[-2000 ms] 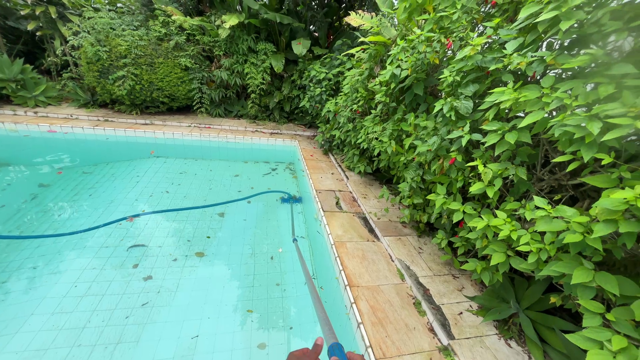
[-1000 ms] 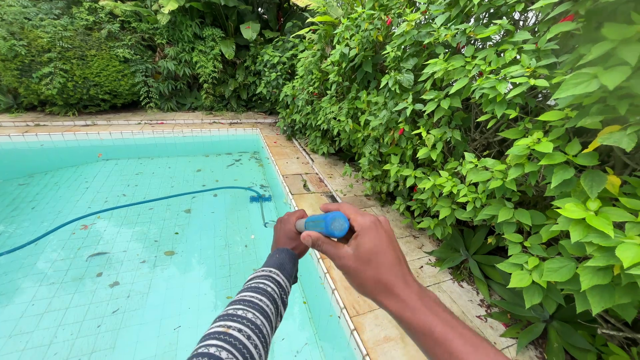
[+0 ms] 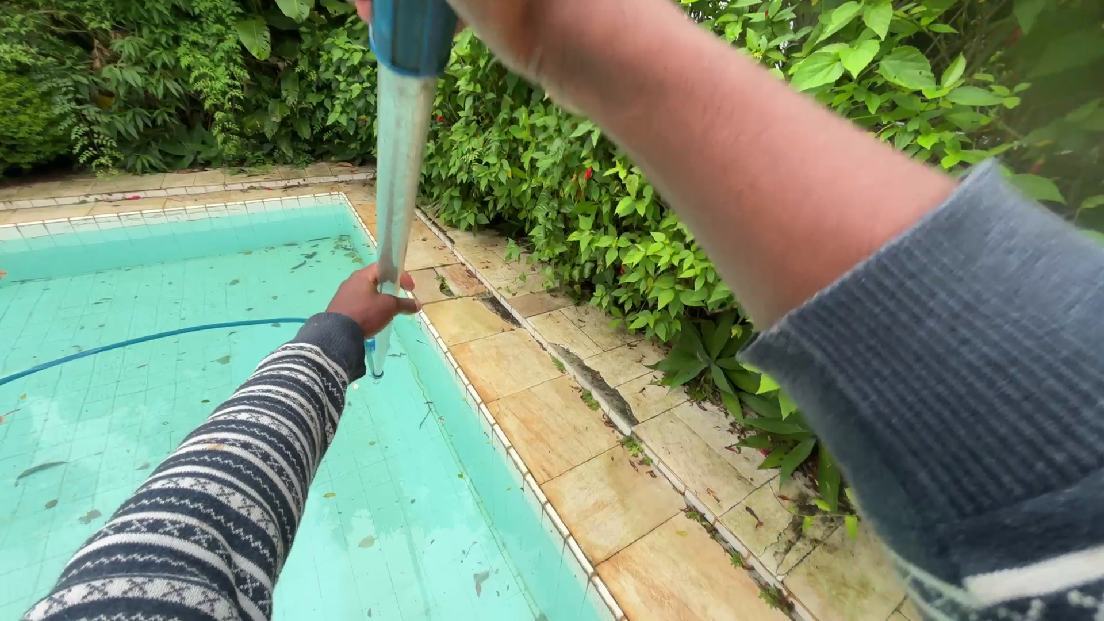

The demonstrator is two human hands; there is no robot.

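Observation:
A metal telescopic pole [image 3: 401,164] stands nearly upright over the pool's edge. My left hand [image 3: 371,300] is closed around its lower visible part, arm stretched forward. At the top edge my right hand [image 3: 509,30], largely cut off by the frame, is at the blue grip [image 3: 414,39] of the pole and holds it. Below my left hand a short blue and clear piece of the pole shows above the water. A blue hose [image 3: 155,339] curves through the pool from the left and passes behind my left hand. The pole's far end is hidden.
The tiled pool [image 3: 414,517] has leaves scattered in its water. Along its right side runs stone paving [image 3: 612,500] with a broken, raised joint [image 3: 604,388]. Dense green shrubs [image 3: 552,181] border the paving, with a low broad-leaved plant [image 3: 716,362] at their foot.
My right hand has risen with the blue grip to the top of the view. My left hand, beside the grip a second ago, now holds the metal pole lower down.

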